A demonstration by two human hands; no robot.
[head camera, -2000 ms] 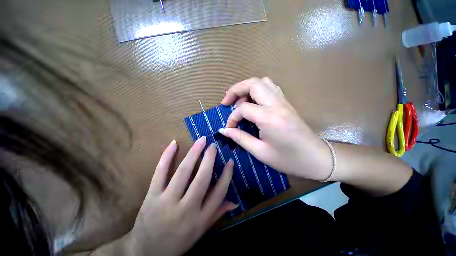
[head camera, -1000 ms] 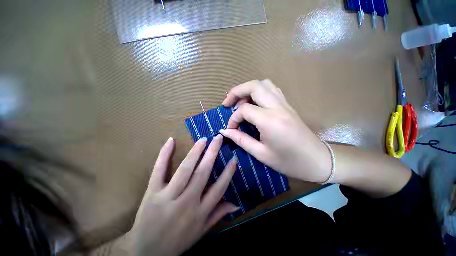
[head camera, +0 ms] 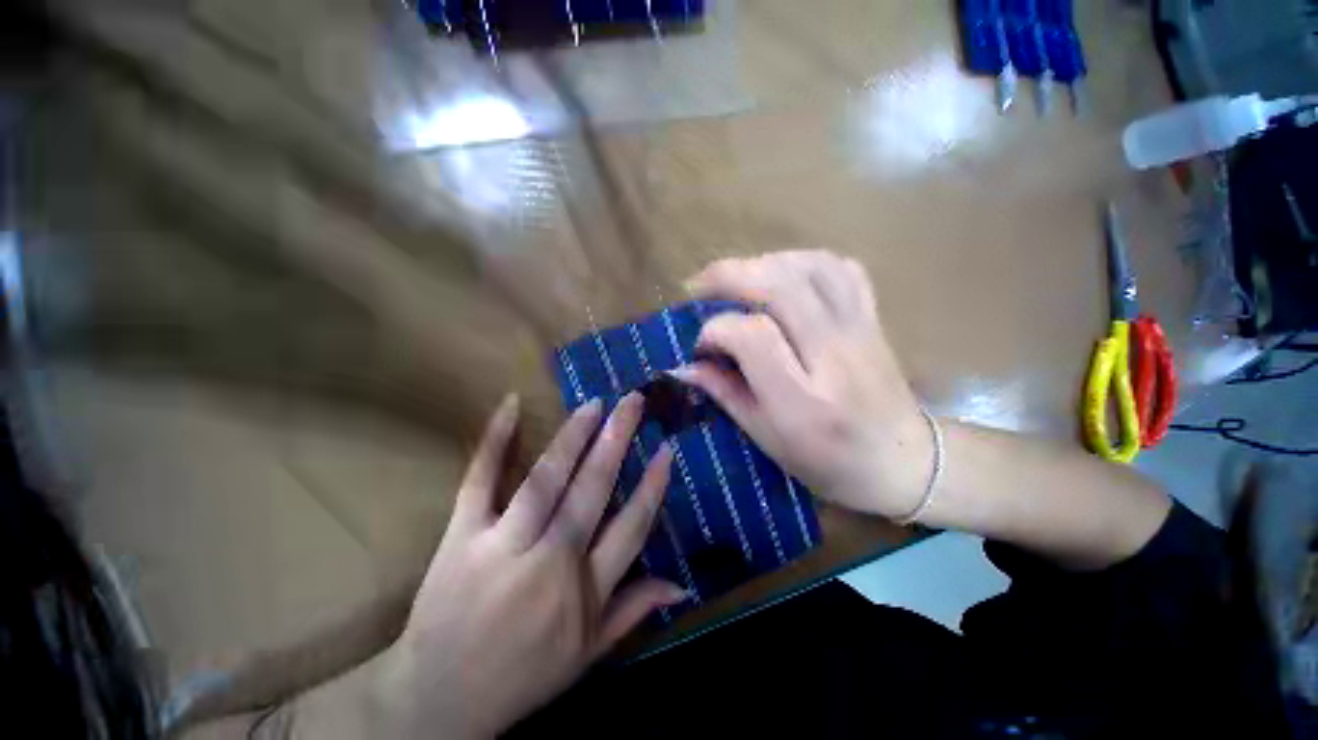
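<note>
A blue solar cell string [head camera: 737, 499] with thin silver ribbon lines lies tilted near the table's front edge. A dark piece [head camera: 666, 403], perhaps black tape, lies on it between my fingertips. My left hand [head camera: 542, 564] lies spread over the cell's left side, fingertips on its surface. My right hand [head camera: 810, 376] is bent over the upper right part, thumb and fingertips at the dark piece's right edge. Whether it grips the piece is hidden. Thin wire ends stick out past the far edge.
Scissors with yellow and red handles [head camera: 1130, 379] lie at the right, below a white squeeze bottle [head camera: 1192, 132]. Small blue cell pieces [head camera: 1021, 41] lie upper right. A dark-blue stack [head camera: 578, 15] is on a clear sheet [head camera: 679, 90] at the top. Blurred hair crosses the left.
The view has shifted, so more of the far stack shows. My right hand has moved slightly off the dark piece, uncovering more of it. My left hand stays on the cell.
</note>
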